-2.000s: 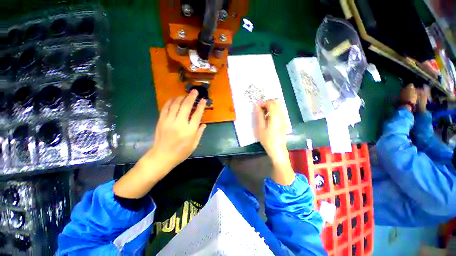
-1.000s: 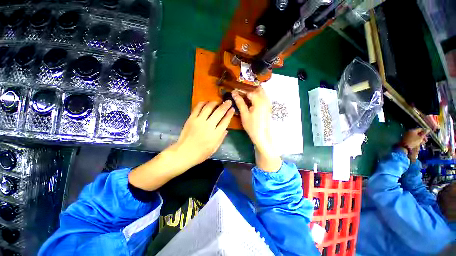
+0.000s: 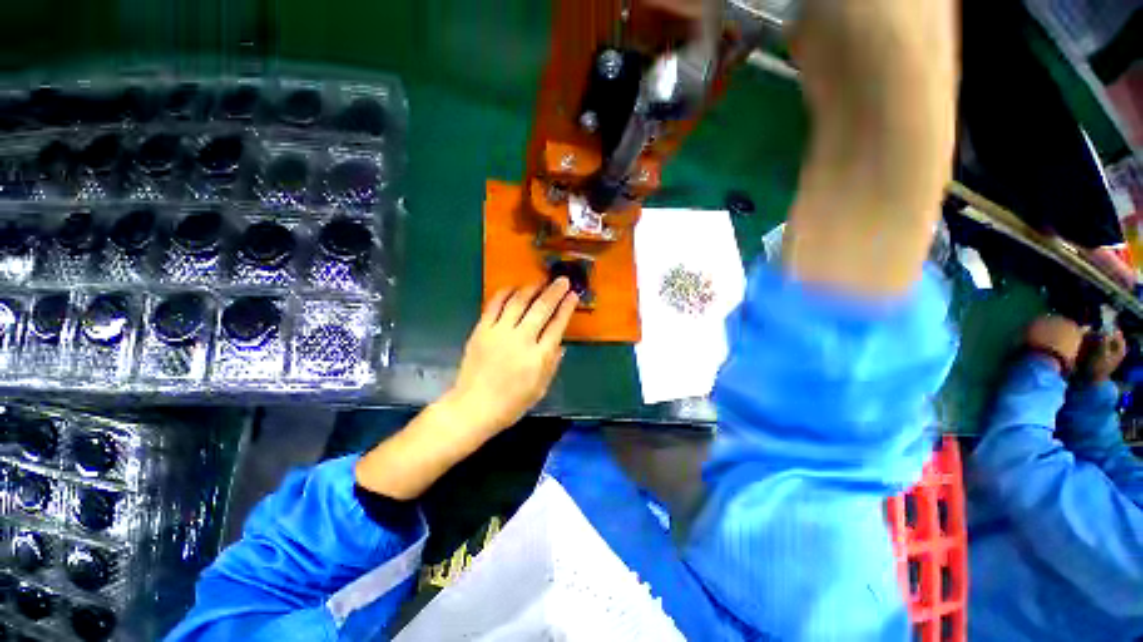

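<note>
The toggle press stands on its orange base plate. A small black housing sits at the fixture under the press head. My left hand lies at the base plate's front with its fingertips on the housing. My right forearm is raised and reaches up past the top edge, blurred. The right hand itself is cut off or too unclear to read near the top. Small metal pieces lie in a loose pile on a white paper sheet right of the press.
A blister tray with black parts lies at left, with more trays lower left. My right sleeve covers most of the parts box area. A red divided crate is below the bench at right. Another person's hands are at far right.
My right hand has left the fixture and its arm has swung up toward the top of the picture. My left hand stays at the housing. The camera view has shifted.
</note>
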